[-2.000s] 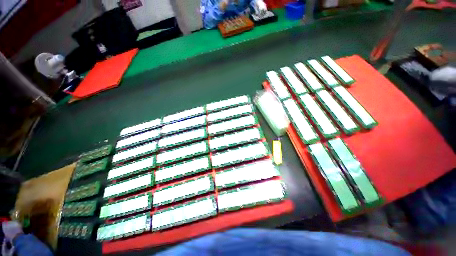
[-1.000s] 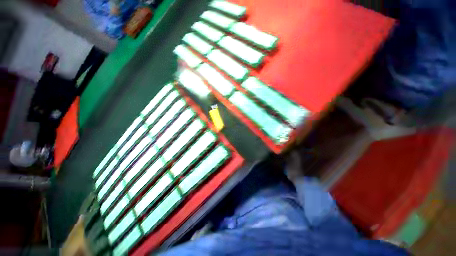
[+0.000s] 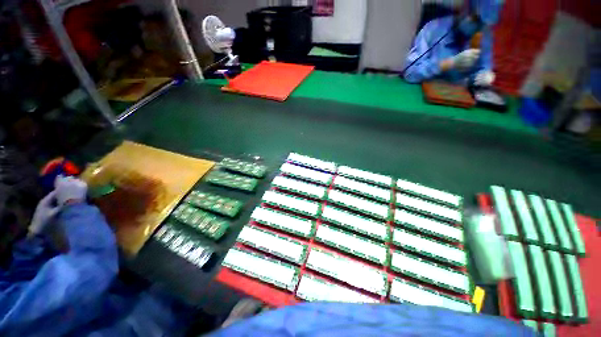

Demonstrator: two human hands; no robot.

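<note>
Rows of narrow green boards with pale covered tops (image 3: 344, 264) lie in three columns on a red sheet (image 3: 247, 285) in front of me. More covered boards (image 3: 542, 273) lie on a second red sheet (image 3: 590, 228) at the right, partly cut off by the frame. A pale, shiny bundle (image 3: 487, 245) lies between the sheets, with a yellow tag (image 3: 478, 298) below it. A dim greyish shape at the bottom edge may be my left hand (image 3: 242, 312); its fingers cannot be made out. My right hand is not in view. My blue smock hides the nearest boards.
Several boards with bare parts (image 3: 214, 203) lie left of the rows, beside a brown-stained tan sheet (image 3: 174, 172). A neighbour's gloved hands (image 3: 69, 191) hold a red and blue tool (image 3: 58, 168). Across the belt are a red sheet stack (image 3: 270, 79), a fan (image 3: 217, 33) and a person (image 3: 428, 52).
The view has swung left and levelled. The neighbour's hands and tan sheet are now largely in view, while the right sheet has shifted to the right edge. The boards show no clear change.
</note>
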